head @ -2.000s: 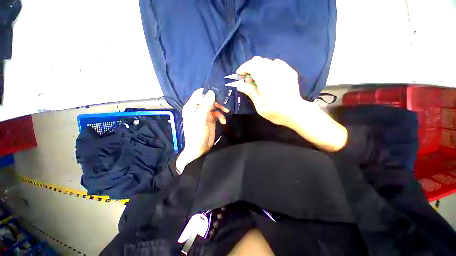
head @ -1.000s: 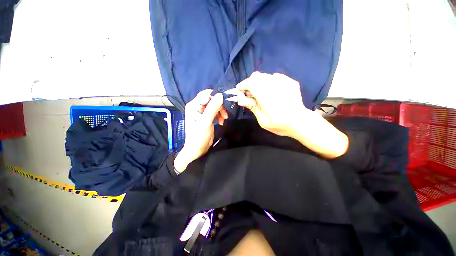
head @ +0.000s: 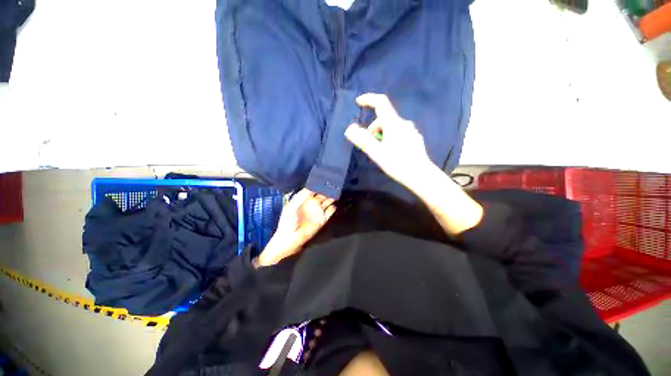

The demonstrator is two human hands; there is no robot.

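Navy trousers [head: 283, 95] lie spread on the white table and hang over its near edge, with a raised centre seam. A flat navy flap, perhaps the fly piece [head: 335, 150], lies across the middle. My left hand [head: 303, 220] is at the flap's lower end, fingertips under or against its edge. My right hand [head: 390, 139] is over the right part of the trousers, thumb and finger at the flap's upper right side. A bit of green shows in its grip, likely the thread snips [head: 378, 136]; the blades are hard to make out.
A blue basket [head: 241, 220] holding dark garments [head: 158, 250] stands lower left. Red baskets [head: 588, 198] stand lower right, and a red edge [head: 11, 197] shows far left. Orange and green items [head: 655, 23] are at the table's upper right. Yellow-black tape [head: 73, 301] marks the floor.
The flap, earlier pinched between both hands, now lies flat and visible. My left hand has moved down to its lower end. My right hand has separated from it, and the snips' blades show less clearly.
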